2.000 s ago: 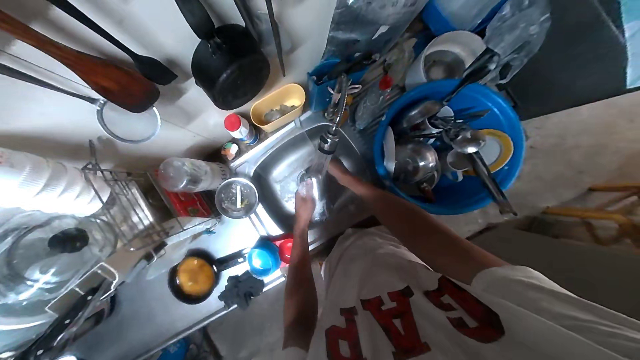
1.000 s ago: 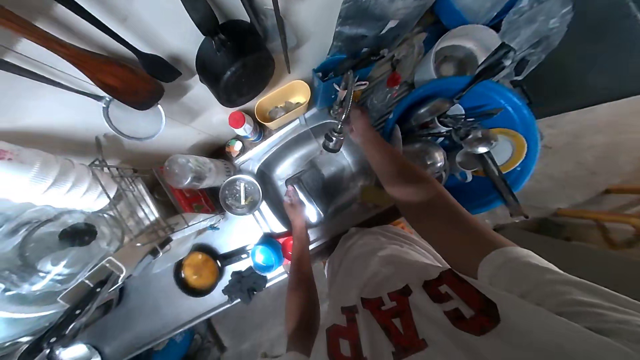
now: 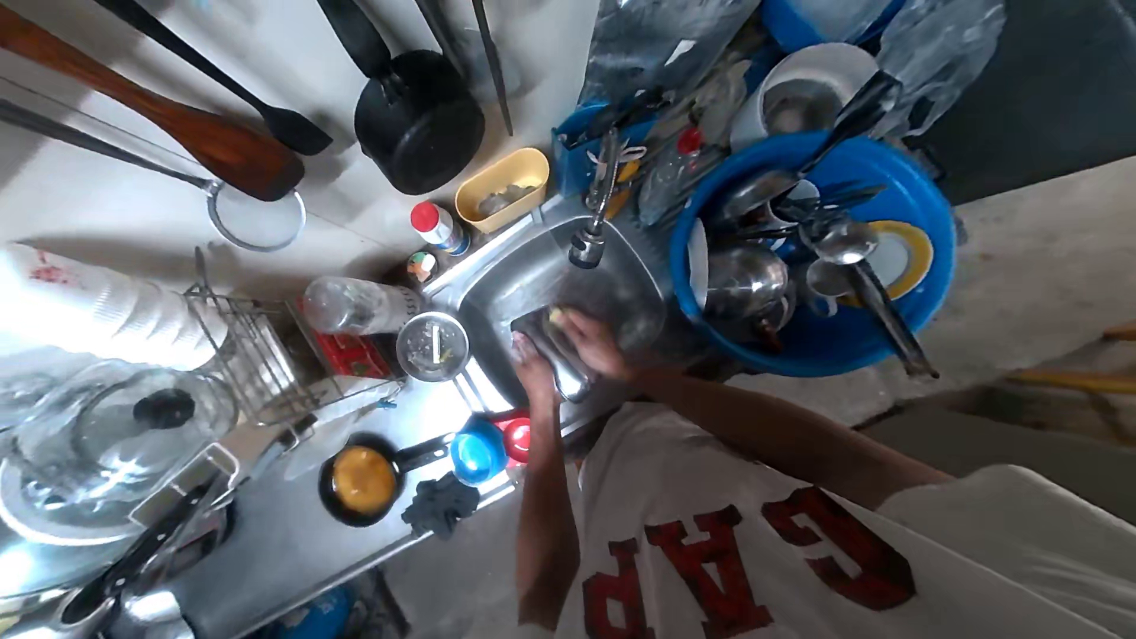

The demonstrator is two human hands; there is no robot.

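Observation:
In the stainless steel sink (image 3: pixel 635 302), my left hand (image 3: pixel 532 364) grips the near left edge of a metal container (image 3: pixel 568 377), whose exact kind is unclear. My right hand (image 3: pixel 593 342) rests over its other side, with something small and yellowish, perhaps a sponge, at the fingertips. The faucet (image 3: pixel 587 244) hangs above the basin, beyond both hands; no running water can be made out. A blue plastic basin (image 3: pixel 941 257) of pots, cups and utensils stands right of the sink.
Left of the sink are a round metal-rimmed container (image 3: pixel 432 347), a clear plastic bottle (image 3: pixel 359 305), a blue cup (image 3: pixel 478 451) and a small frying pan (image 3: pixel 362 479). A yellow tub (image 3: pixel 503 189) sits behind the basin. A black saucepan (image 3: pixel 420 124) hangs on the wall.
My right hand was up by the faucet one second ago and has come down to the metal container. My left hand stays at the container's left edge.

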